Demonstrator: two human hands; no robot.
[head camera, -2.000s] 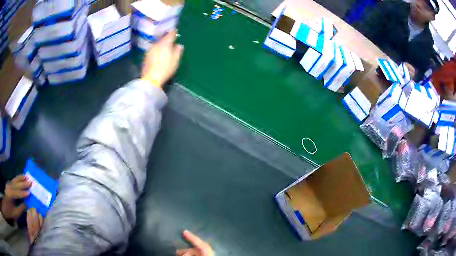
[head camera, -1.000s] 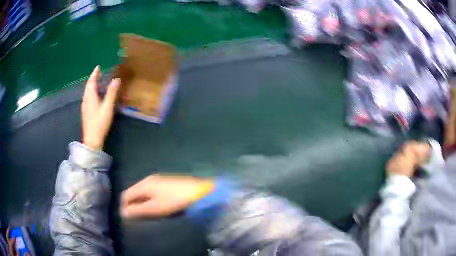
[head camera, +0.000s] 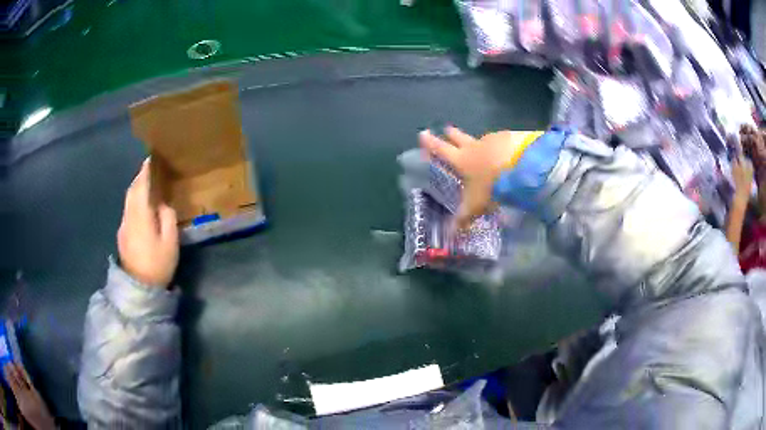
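Observation:
A small carton (head camera: 206, 168) stands left of centre on the dark worktop, its lid up and its brown inside showing empty. My left hand (head camera: 149, 231) holds its left side. My right hand (head camera: 474, 168) is right of centre, blurred, fingers spread over a clear bubble bag (head camera: 449, 239) with dark contents and red marks. The bag's upper part lies between my fingers and thumb; the exact contact is blurred. The bag lies on or just above the worktop.
Bubble bags (head camera: 617, 101) are heaped at the upper right. Other people's hands show at the right edge (head camera: 739, 189) and lower left (head camera: 29, 399). A white strip (head camera: 376, 389) lies at the near edge. A thin loop (head camera: 204, 49) lies on the green belt.
The view has shifted since the earlier frames. My left hand has moved onto the carton's side. My right hand has gone from the lower middle to the right, and a bubble bag now lies under it.

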